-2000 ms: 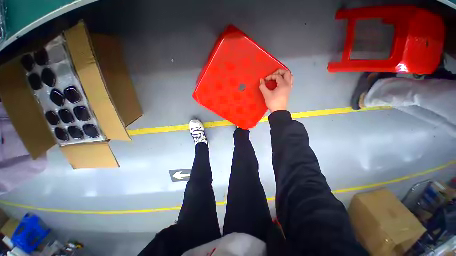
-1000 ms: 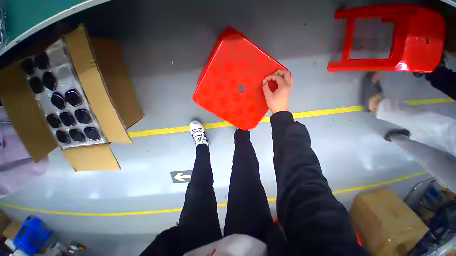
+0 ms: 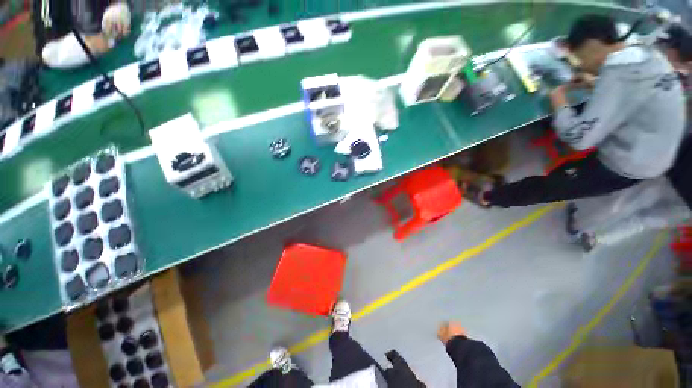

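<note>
My right hand is low at the right of centre, over the grey floor, small and blurred; its fingers cannot be made out. My left hand is not in view. A red stool stands near my feet at the bench's edge. On the green bench, several black units lie loose beside a blue-and-silver fixture and a white strip with a black unit on it. A blister tray of black units lies at the bench's left.
A pale instrument box and a cream housing stand on the bench. White carriers line the conveyor. An open carton is below left. Another red stool is under the bench. A person in grey sits at the right.
The view has lifted and turned from the floor to the bench. My right hand was over the red stool with fingertips together; it now shows lower right, away from the stool.
</note>
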